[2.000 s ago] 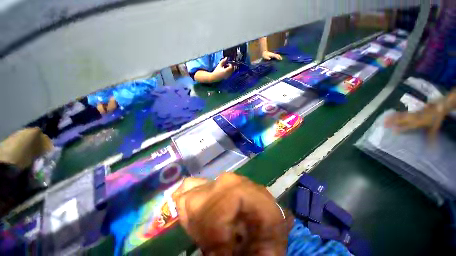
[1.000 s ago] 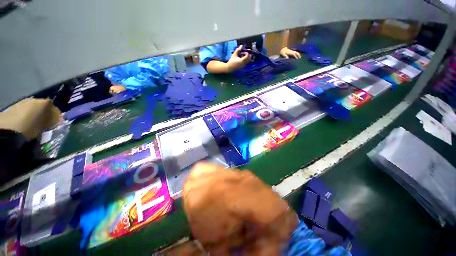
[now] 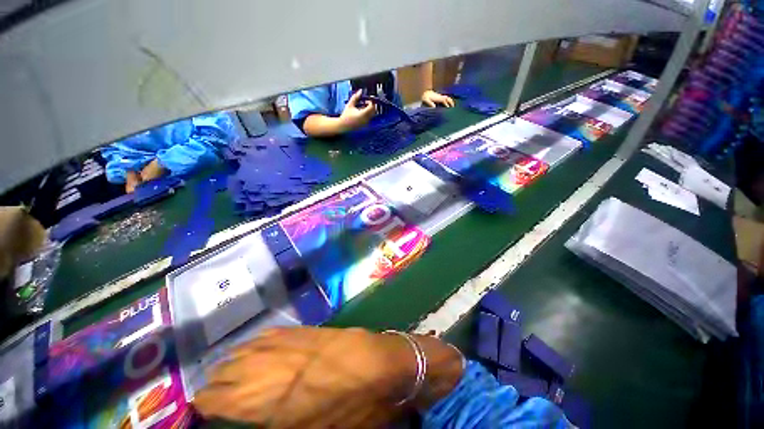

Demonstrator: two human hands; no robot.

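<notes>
My right hand (image 3: 289, 377) reaches in from the bottom right, back up, over the near end of a pale box base (image 3: 214, 293) on the green belt. Its fingertips are hidden, so I cannot tell if it holds anything. A white card with a small dark logo lies in this base. A dark blue card strip (image 3: 293, 272) lies along its right side. Colourful printed lids (image 3: 356, 243) alternate with pale bases along the belt. Small dark blue boxes (image 3: 503, 335) lie loose right of my wrist. My left hand is not in view.
A pale shelf (image 3: 251, 50) spans the top. Across the line are workers' blue sleeves and hands, and blue card blanks (image 3: 272, 176). Pale rails (image 3: 494, 272) edge the belt. Stacked translucent grey-white sheets (image 3: 658, 260) and white slips (image 3: 670, 191) lie at the right.
The row of boxes has shifted left and down in view. My right hand has moved left and flattened over the base. The neighbour's hand seen earliest over the right stack is gone.
</notes>
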